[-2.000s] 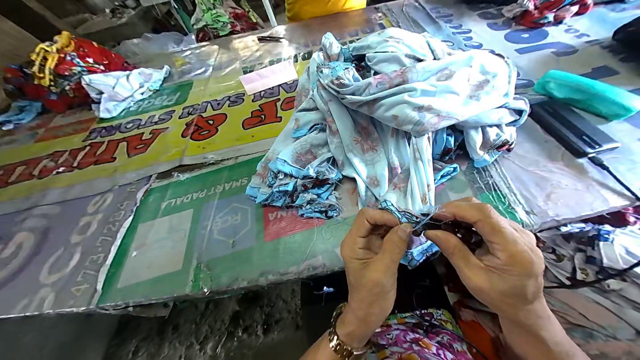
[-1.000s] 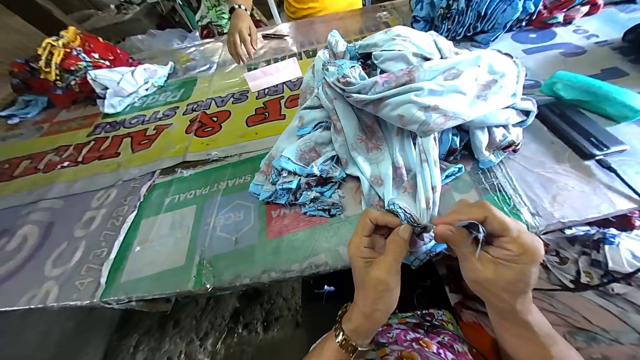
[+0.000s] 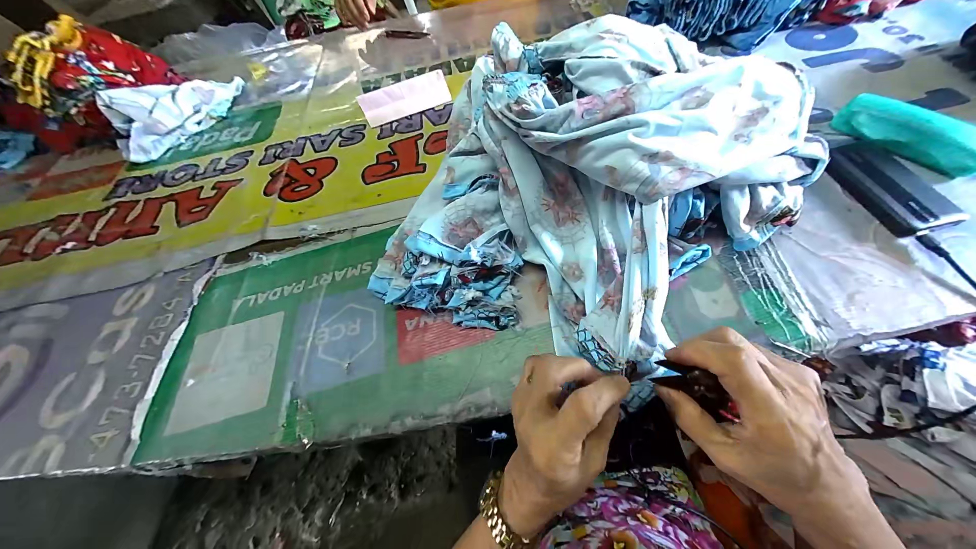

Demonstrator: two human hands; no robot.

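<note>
A bundle of pale blue floral cloth (image 3: 564,198) lies on the table, one gathered end hanging toward its front edge. My left hand (image 3: 568,415) pinches the patterned blue edging of that end between thumb and fingers. Just right of it, my right hand (image 3: 751,415) grips small dark thread snips (image 3: 698,385), their two pointed blades apart and directed at the cloth beside my left fingertips. The rest of the snips is hidden in my palm.
A black device (image 3: 896,187) with a cable and a green pouch (image 3: 907,133) lie at the right. A pink paper slip (image 3: 404,97), white cloth (image 3: 168,114) and red cloth (image 3: 107,65) are farther back. Another person's hand (image 3: 366,11) is at the far edge.
Dark snips now show with blades apart in my right hand, which has moved slightly away from my left fingertips. The other person's hand, earlier reaching over the table, has moved back toward the far edge.
</note>
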